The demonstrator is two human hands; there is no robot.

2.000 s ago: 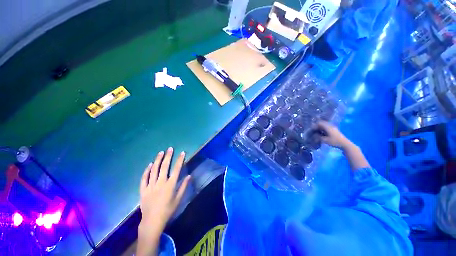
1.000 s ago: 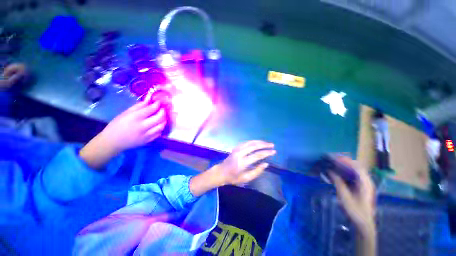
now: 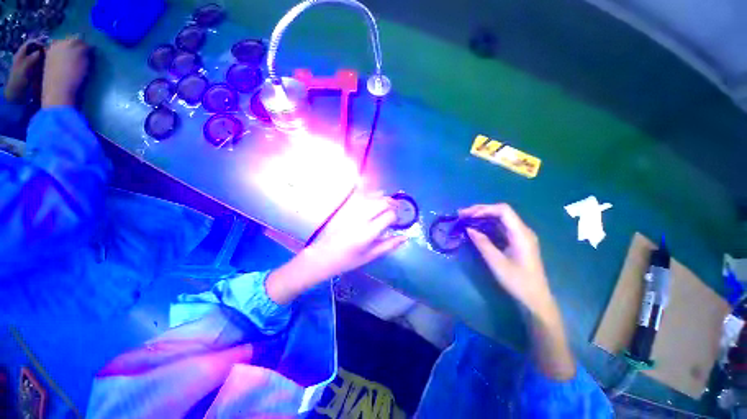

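Note:
My left hand (image 3: 348, 233) is at the bench beside the bright lamp, its fingertips at the left edge of a round black unit (image 3: 405, 212). My right hand (image 3: 512, 258) is to the right, thumb and fingers pinching a dark round unit (image 3: 489, 232), mostly hidden by the fingers. Another round black unit (image 3: 446, 234) lies flat on the bench at my right fingertips. The lamp head (image 3: 282, 100) on its silver gooseneck throws a pink-white glow that washes out the bench just left of my left hand. An orange-red frame (image 3: 346, 106) stands under it.
Several round black units (image 3: 192, 89) lie at the left, near a blue bin (image 3: 127, 18). A yellow holder (image 3: 505, 155) and white scrap (image 3: 589, 220) lie right of the lamp. A powered driver (image 3: 651, 303) rests on a tan board (image 3: 692, 327). Another person's hands (image 3: 64, 69) are far left.
The view has swung left from the tray to the lamp. My right hand has carried dark units from the tray to beside my left hand. The other person's arm has drawn back from the lamp.

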